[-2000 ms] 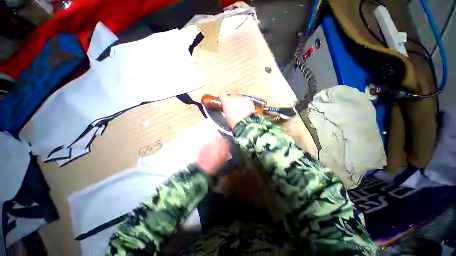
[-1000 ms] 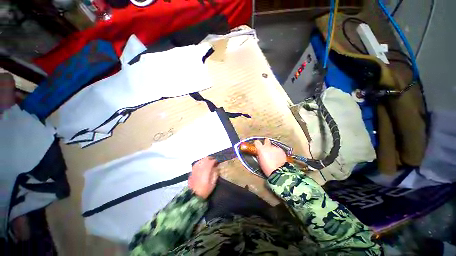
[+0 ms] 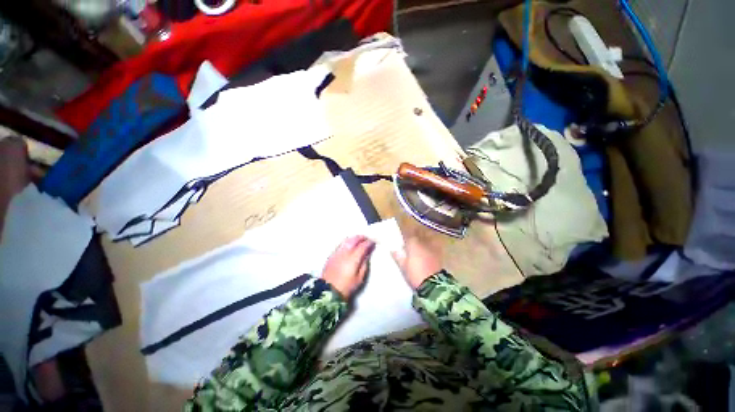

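A white garment panel (image 3: 234, 269) lies on the tan pressing board (image 3: 322, 189). A narrow black line runs along it, and a black band (image 3: 357, 195) lies at its right end. My left hand (image 3: 349, 263) rests on the panel near that end, fingers curled at the cloth. My right hand (image 3: 417, 261) holds the cloth edge beside it, thumb toward the left hand. A white part of the cloth lies between both hands and toward my body. The steam iron (image 3: 439, 193) with its orange-brown handle stands on the board beyond my right hand, untouched.
A stack of white panels (image 3: 218, 141) lies on the far side. A dark strip (image 3: 322, 161) lies beside it. A dark hose (image 3: 550, 161) curves over a beige cloth (image 3: 556, 217) at right. White and black cloth (image 3: 48, 265) hangs at left. Red cloth (image 3: 242, 48) lies behind.
My right hand has let go of the iron and moved onto the cloth. The iron now sits further up the board. The panel's near part now shows white where dark cloth showed.
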